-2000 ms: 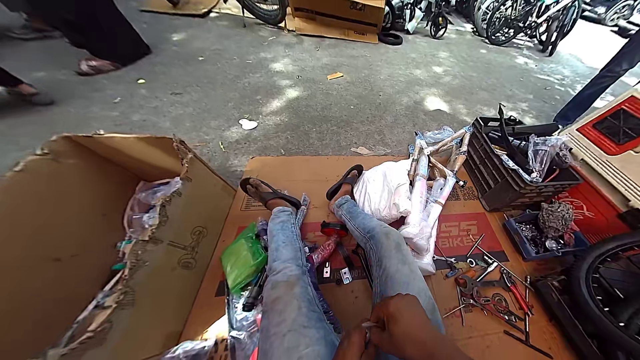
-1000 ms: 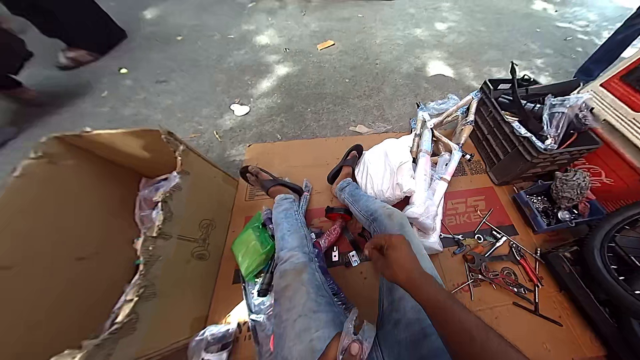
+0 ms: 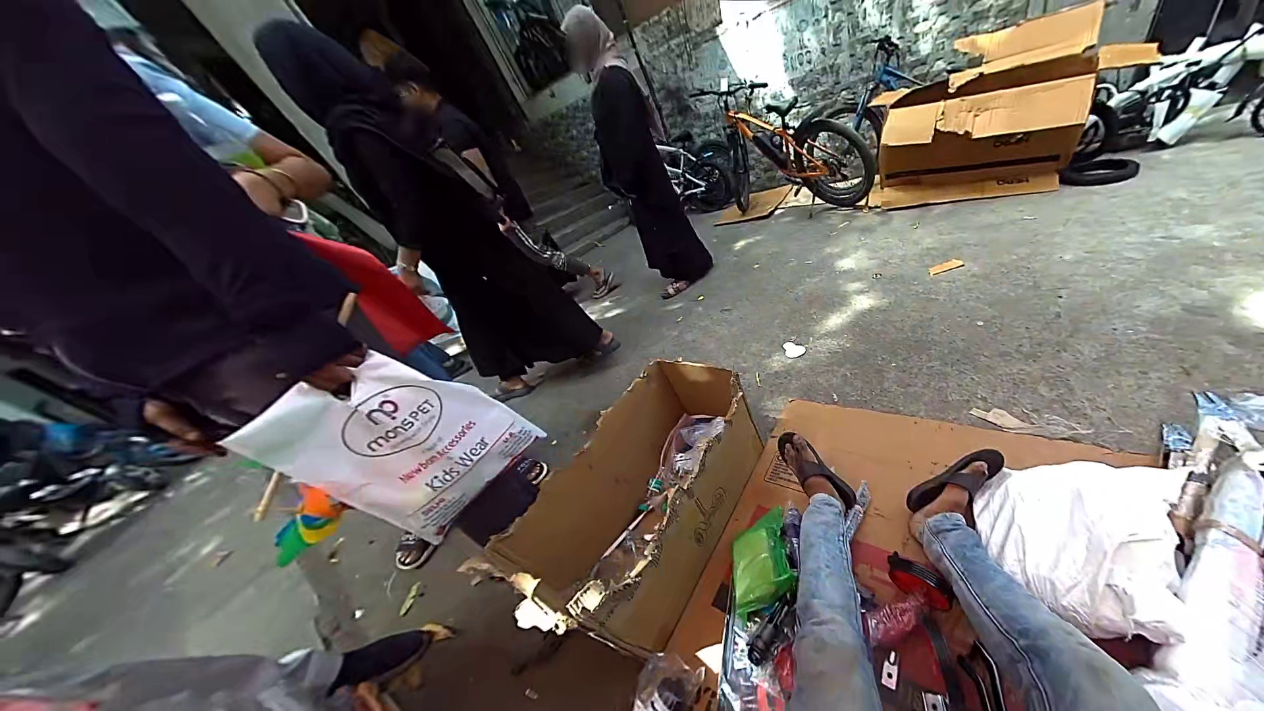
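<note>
Neither my left hand nor my right hand shows in the head view now. My legs in faded jeans (image 3: pixel 834 602) stretch over a flat cardboard sheet (image 3: pixel 889 434), with black sandals (image 3: pixel 956 476) on the feet. Left of my legs lie a green plastic packet (image 3: pixel 761 561) and other wrapped parts. A red and black round part (image 3: pixel 919 580) and a pink wrapped item (image 3: pixel 897 620) lie between the legs. To the right are a white sack (image 3: pixel 1081 543) and plastic-wrapped frame tubes (image 3: pixel 1224 563), cut by the view's edge.
An open cardboard box (image 3: pixel 726 513) holding plastic wrapping stands left of the sheet. Several people walk past at the left, one close by with a white printed bag (image 3: pixel 385 444). Farther off are an orange bicycle (image 3: pixel 790 148), a large carton (image 3: pixel 978 128) and a loose tyre (image 3: pixel 1099 172).
The view has swung left and up. My hands, seen over my lap and right leg earlier, are out of view. The tools and black crate on the right no longer show, while more passers-by do.
</note>
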